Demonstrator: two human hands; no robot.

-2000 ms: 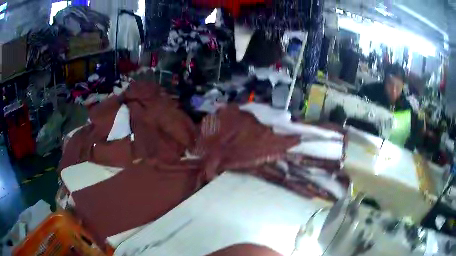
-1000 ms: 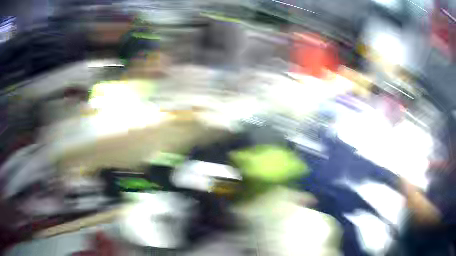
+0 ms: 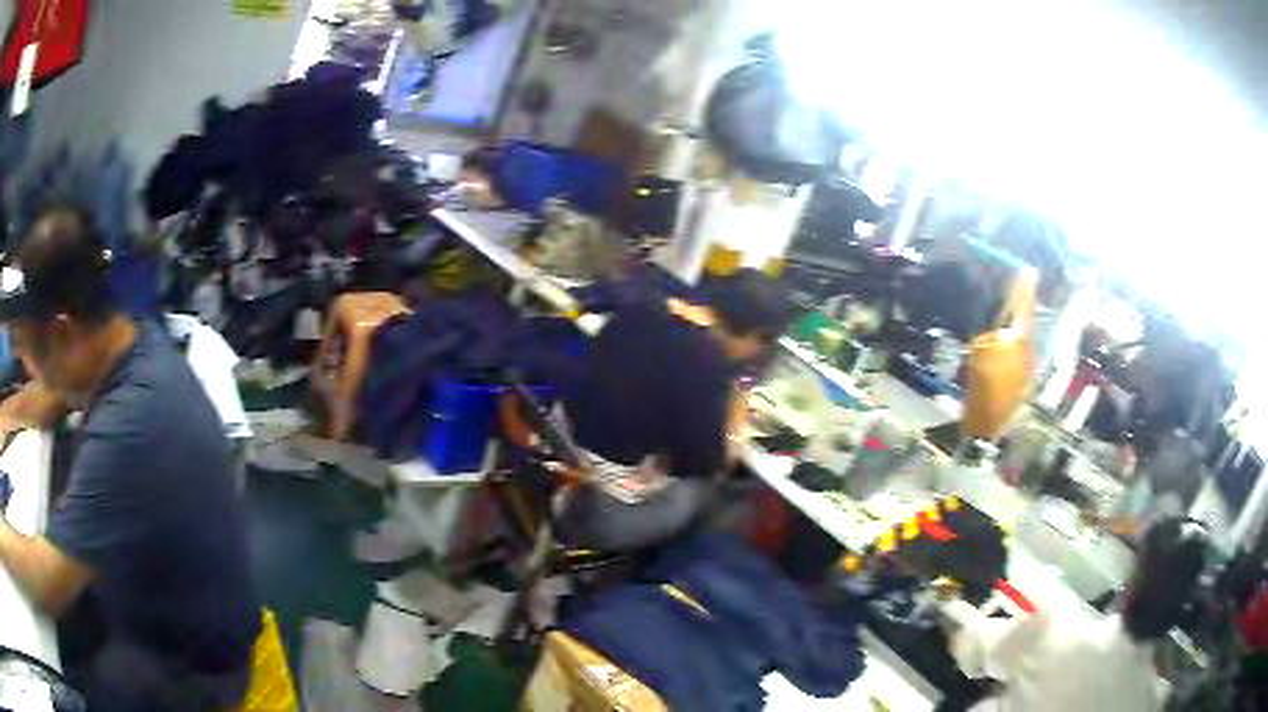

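Note:
Neither of my hands is in the picture. Nearest in front of me is a heap of dark blue cloth [image 3: 716, 619] at the bottom centre, lying over a pale surface beside a tan box [image 3: 591, 679]. Behind it a person in dark clothes [image 3: 647, 376] sits bent over a long work table [image 3: 821, 515]. More dark blue cloth [image 3: 466, 348] is piled beside an upright blue container [image 3: 459, 424].
A person in a dark grey shirt [image 3: 160, 487] sits at the left at a white table. A person in white [image 3: 1071, 661] is at the lower right. A wooden stool [image 3: 359, 341] stands near a large dark cloth heap [image 3: 278, 167]. Scraps lie on the green floor [image 3: 313, 543].
The view has swung away from the maroon cloth, the white table and the orange basket. It now shows another part of the workshop, with seated people and dark blue cloth.

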